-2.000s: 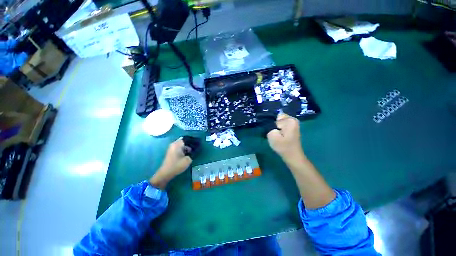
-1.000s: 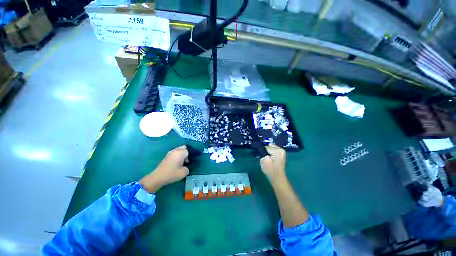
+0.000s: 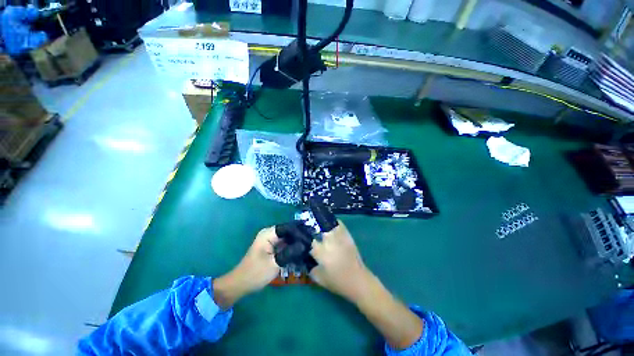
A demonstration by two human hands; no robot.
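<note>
The jig (image 3: 295, 279) lies low in the middle of the green mat, mostly hidden by my hands; part of its orange edge and a few silver pieces show. My left hand (image 3: 263, 259) and my right hand (image 3: 335, 254) meet above it, black-covered fingers bunched together. What the fingertips hold, if anything, cannot be seen. Loose silver-white pieces (image 3: 306, 220) lie just behind my fingers, partly covered. The black divided tray (image 3: 425, 208) holds dark-and-silver pieces (image 3: 334, 184) at left and silver-white pieces (image 3: 391, 174) at right.
The electric screwdriver (image 3: 340, 154) lies across the tray's top. A bag of screws (image 3: 274, 170) and a white disc (image 3: 233, 181) are left of it. Two short silver rows (image 3: 516, 221) lie at right. A clear bag (image 3: 344, 118) and crumpled white paper (image 3: 508, 151) lie behind. A cable hangs above the tray.
My right hand has moved left and down from the tray's front edge. My left hand has moved right. Both now meet over the jig and hide most of it.
</note>
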